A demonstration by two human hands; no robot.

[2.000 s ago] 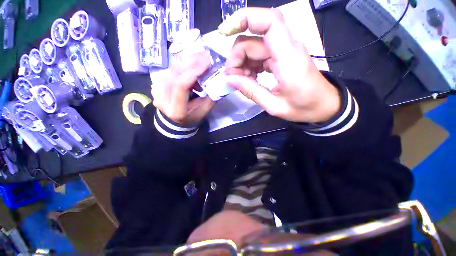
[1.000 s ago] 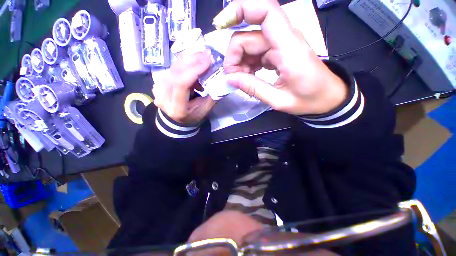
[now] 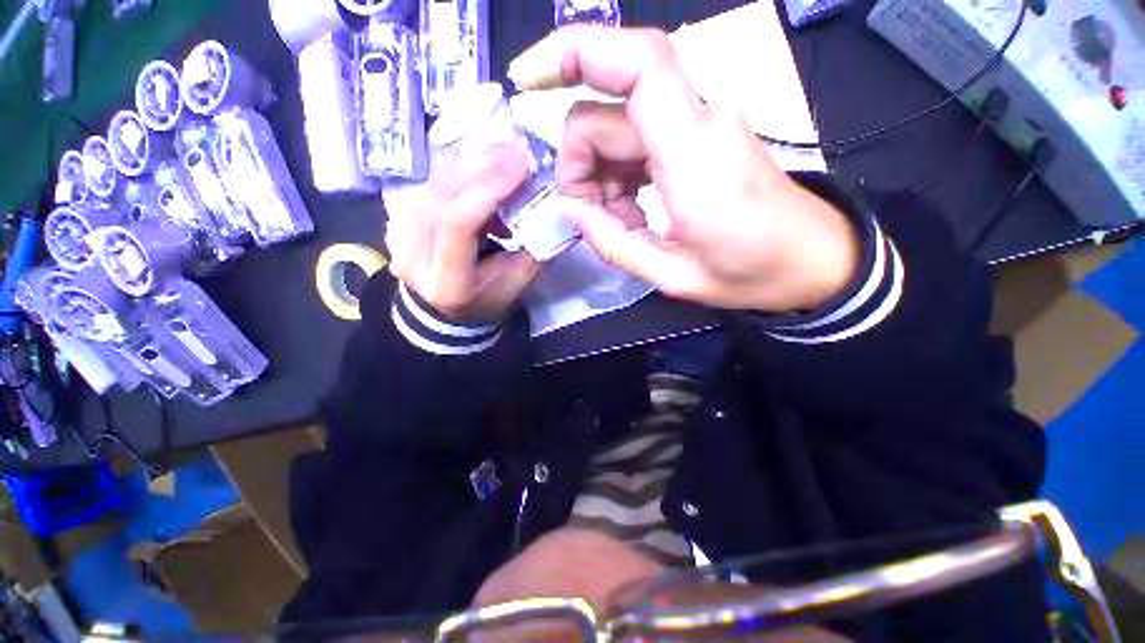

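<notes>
My left hand [image 3: 455,229] is closed around a pale handheld unit [image 3: 477,116], its round end showing above the fingers. The unit's lower end [image 3: 548,226] looks white and bright, and its detail is washed out. My right hand [image 3: 703,189] is at that lower end, with thumb and a bent finger almost together against it and the index finger arched above. Whether a small piece is pinched there cannot be told. White paper sheets [image 3: 753,75] lie on the black mat under and behind the hands.
Pale handheld units crowd the left [image 3: 138,258], with a row at the back [image 3: 387,107]. A yellow tape roll [image 3: 337,279] lies left of my left sleeve. A tester box [image 3: 1067,101] with a black cord stands at the right. A blue bin [image 3: 69,496] is below the bench.
My right hand has shifted slightly left, its index finger lower and nearer the unit. My left hand keeps its hold almost in place.
</notes>
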